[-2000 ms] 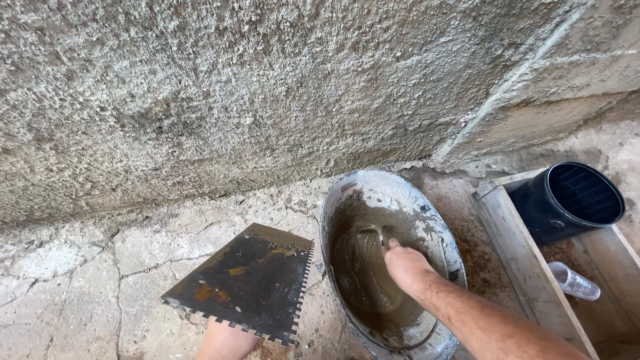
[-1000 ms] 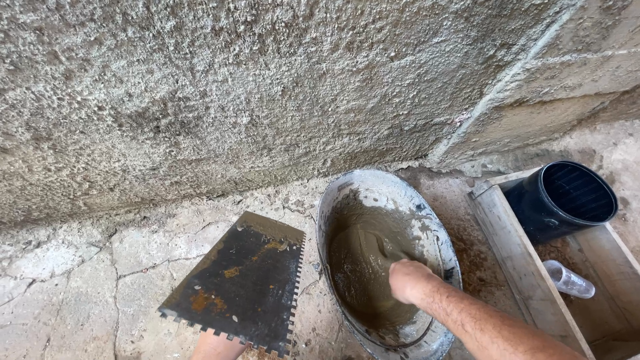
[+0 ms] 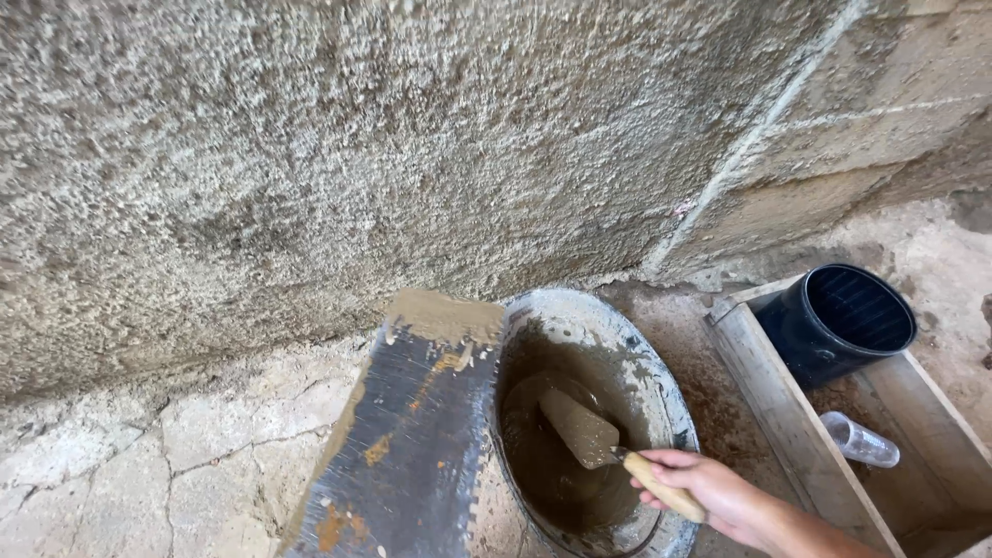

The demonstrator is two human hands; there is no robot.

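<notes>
My right hand grips the wooden handle of a trowel, whose blade lies over the wet mortar in an oval bucket. Left of the bucket, a notched steel trowel is raised, its far end overlapping the bucket's rim in view. A band of wet mortar coats that far edge, and rust spots mark the plate. My left hand is out of sight, below or behind the plate.
A rough plastered wall rises behind the bucket from a cracked concrete floor. At the right stands a wooden crate with a black cylindrical container and a clear plastic measuring cup in it.
The notched trowel has come up beside the bucket and now bears wet mortar along its far edge. The pointing trowel's blade, earlier mostly in the mortar, is now plainly visible. My left hand has gone from sight.
</notes>
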